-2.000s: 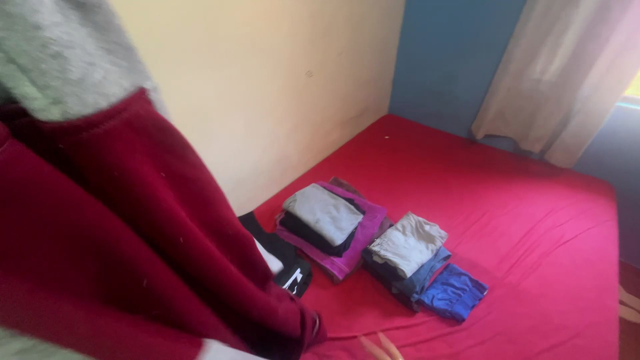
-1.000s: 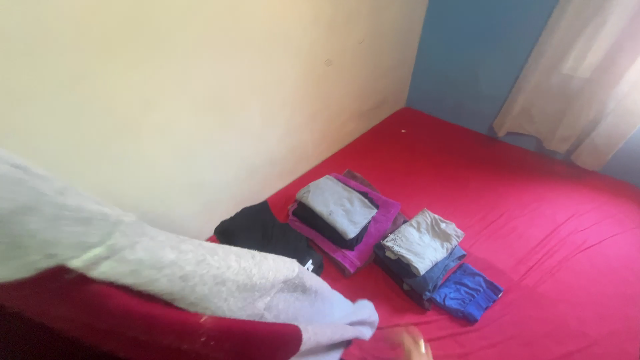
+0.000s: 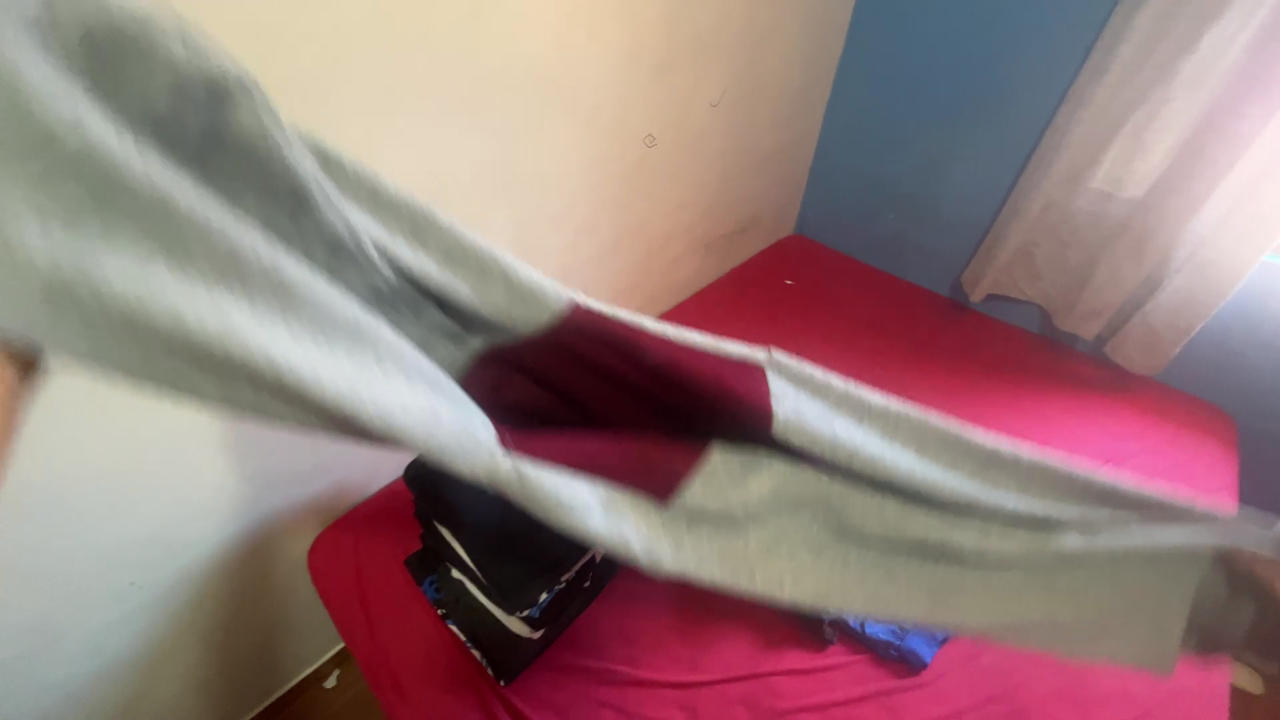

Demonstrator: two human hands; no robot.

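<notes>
A grey garment with a maroon middle section [image 3: 620, 390] is stretched across the view from upper left to lower right, blurred by motion. At the right edge my right hand [image 3: 1245, 605], dark and blurred, holds one end of it. The other end runs out of view at the left, where a small blurred brown patch shows at the edge; whether it is my left hand cannot be told. Below the garment a stack of folded black clothes [image 3: 510, 560] lies on the bed. Part of a blue folded cloth [image 3: 890, 640] shows under the garment's lower edge.
The bed with its red sheet [image 3: 900, 350] stands against a cream wall [image 3: 500, 130] and a blue wall [image 3: 930, 150]. A light curtain [image 3: 1090, 220] hangs at the upper right. Brown floor [image 3: 325, 695] shows at the lower left.
The grey and maroon garment has gone from hanging at the left to being stretched across the view. It now covers most of the folded piles seen before. The black stack has come into view.
</notes>
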